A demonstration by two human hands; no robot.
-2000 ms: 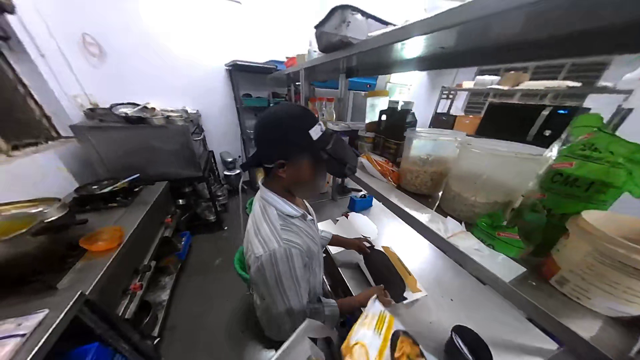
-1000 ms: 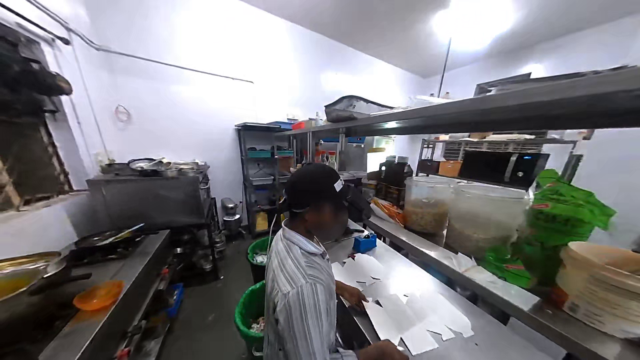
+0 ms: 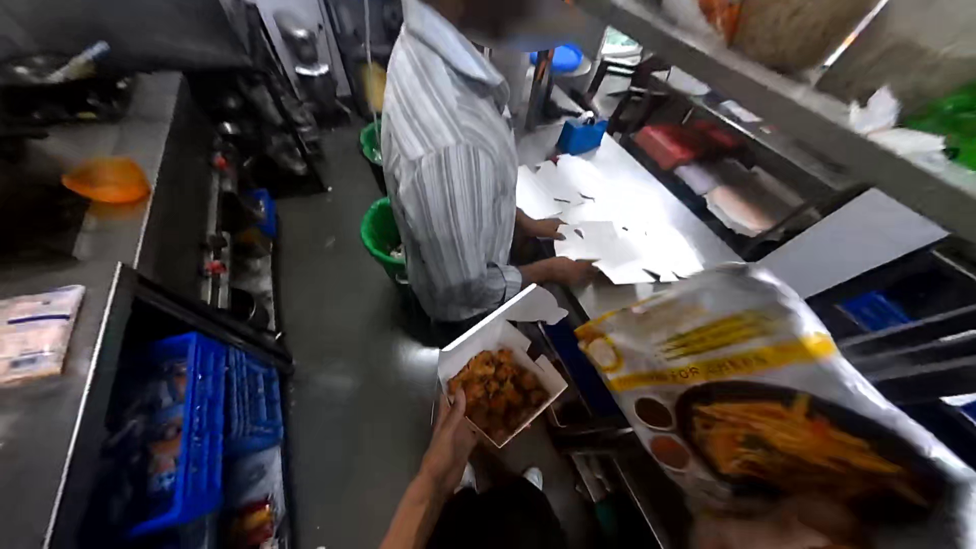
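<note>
My left hand [image 3: 450, 438] holds an open white cardboard food box [image 3: 499, 366] by its near left side, thumb over the rim. The box is filled with browned, saucy food pieces [image 3: 496, 389], and its lid stands up at the far side. At the lower right, a large printed plastic food packet [image 3: 732, 366] with pictures of food stands close to the camera. Blurred skin of my right hand [image 3: 770, 530] shows at the packet's bottom edge; its fingers are hidden, so its grip cannot be made out.
A co-worker in a striped shirt [image 3: 457, 152] stands ahead, hands on flat white carton blanks [image 3: 610, 248] on the steel table. Green-lined bins [image 3: 381, 232] stand behind the co-worker. On the left are a steel counter [image 3: 46, 412], an orange bowl [image 3: 107, 181] and a blue crate [image 3: 183, 427].
The view has tilted down sharply. The food box and my left hand now show. The co-worker, who held a dark object two seconds ago, now has hands on the white carton blanks.
</note>
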